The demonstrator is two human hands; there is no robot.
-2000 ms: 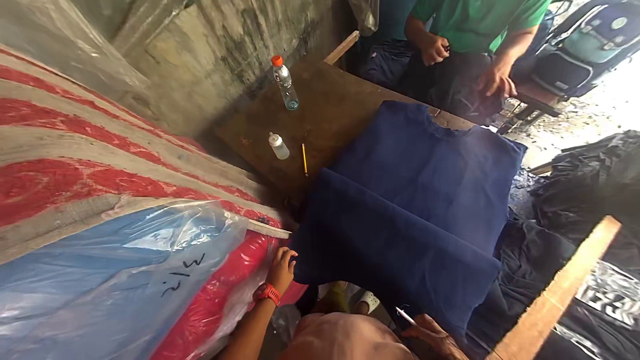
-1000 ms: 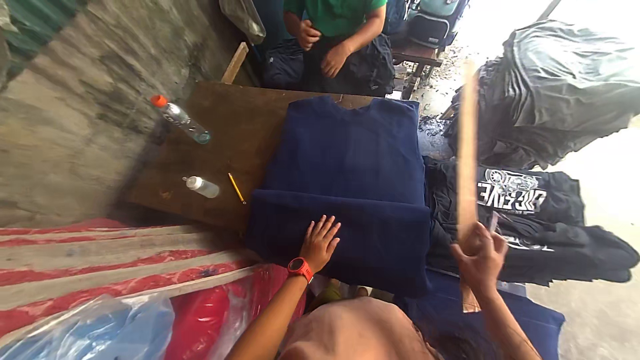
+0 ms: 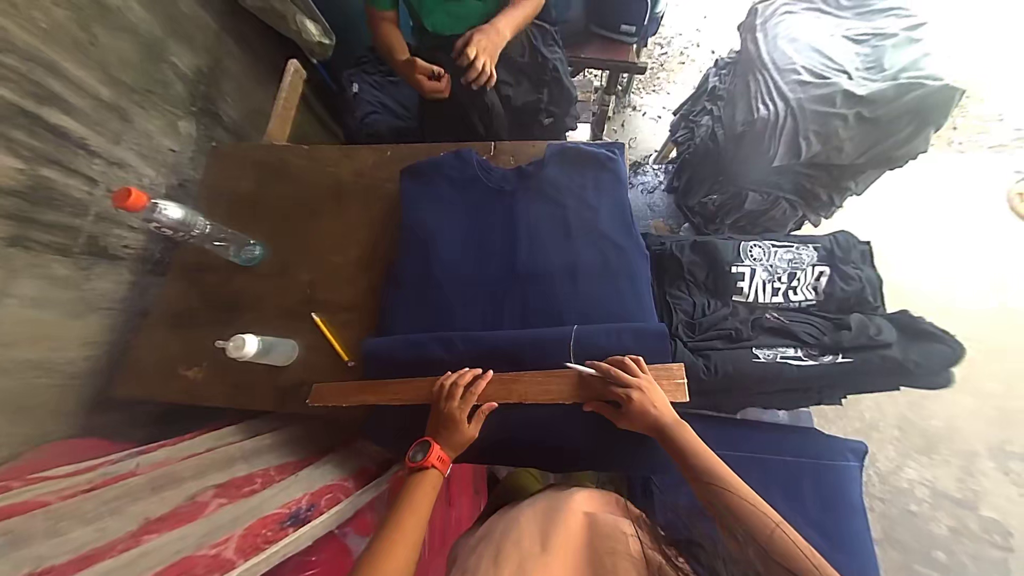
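Observation:
Navy blue fabric pieces (image 3: 520, 240) lie on the wooden table, with a rounded neckline at the far side and a folded-back layer nearer me. A flat wooden strip (image 3: 536, 389) lies crosswise over the near part of the cloth. My left hand (image 3: 460, 408) rests on the strip near its middle, thumb and fingers spread over it; a red watch is on that wrist. My right hand (image 3: 632, 394) grips the strip near its right end and also holds a slim white pen-like marker (image 3: 582, 369). A thin light line or thread shows on the fold just above the marker.
On the table's left (image 3: 304, 192) are a clear plastic bottle with an orange cap (image 3: 192, 227), a small squeeze bottle (image 3: 262, 350) and a yellow pencil (image 3: 332, 339). Printed black shirts (image 3: 768, 320) adjoin on the right, with a dark cloth pile (image 3: 816, 104) behind. Another person (image 3: 456, 48) sits opposite.
The wooden strip, upright in my right hand a second ago, now lies crosswise on the cloth. My left hand has gone from the cloth onto the strip.

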